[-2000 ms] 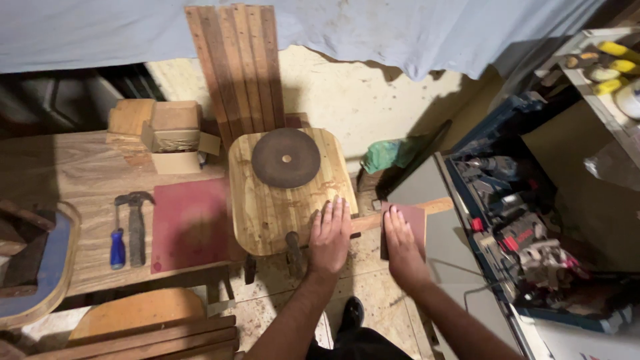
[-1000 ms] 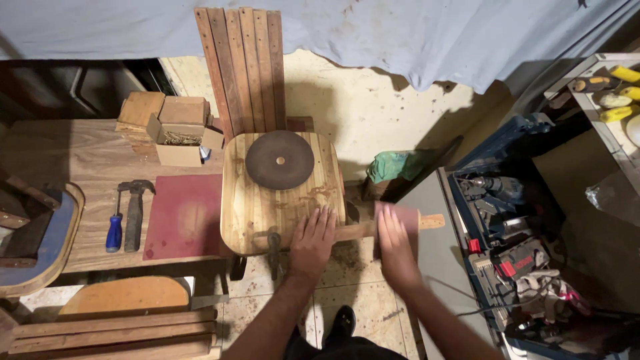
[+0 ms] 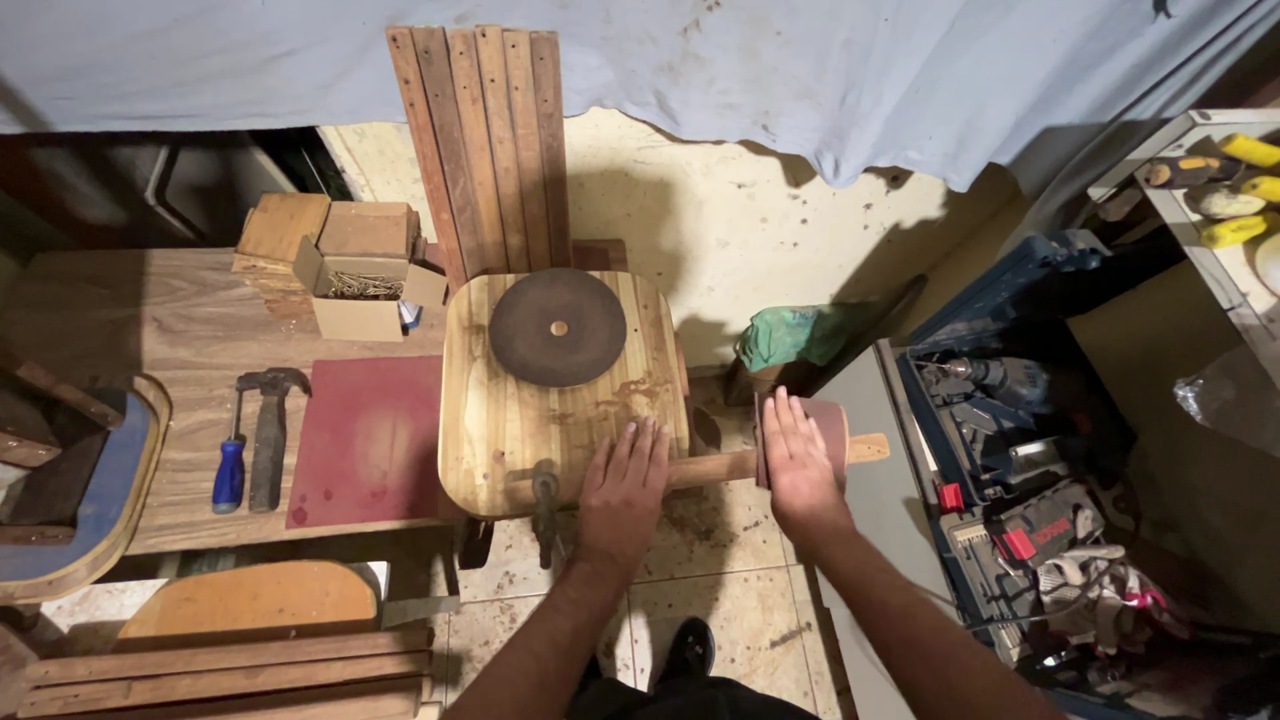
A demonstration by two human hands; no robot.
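A narrow wooden strip [image 3: 712, 468] runs across the near edge of a wooden board [image 3: 470, 400] and sticks out to the right. My left hand [image 3: 625, 490] presses flat on the strip over the board, beside a metal clamp [image 3: 545, 505]. My right hand [image 3: 800, 460] holds a sheet of sandpaper [image 3: 832, 428] against the strip; the palm hides how the sheet wraps it. A dark abrasive disc [image 3: 558, 350] lies on the board. Several drilled wooden slats [image 3: 490, 150] stand behind it.
On the left table [image 3: 190, 390] are a claw hammer [image 3: 268, 440], a blue-handled screwdriver [image 3: 229, 470], a red sandpaper sheet [image 3: 365, 440] and a cardboard box of screws [image 3: 362, 315]. At right, a blue tool case [image 3: 940, 430] holds a drill [image 3: 1000, 380]. More slats [image 3: 230, 665] lie at lower left.
My right hand and the sandpaper stay on the strip's outer part, having shifted a little along it. My left hand remains pressed near the clamp.
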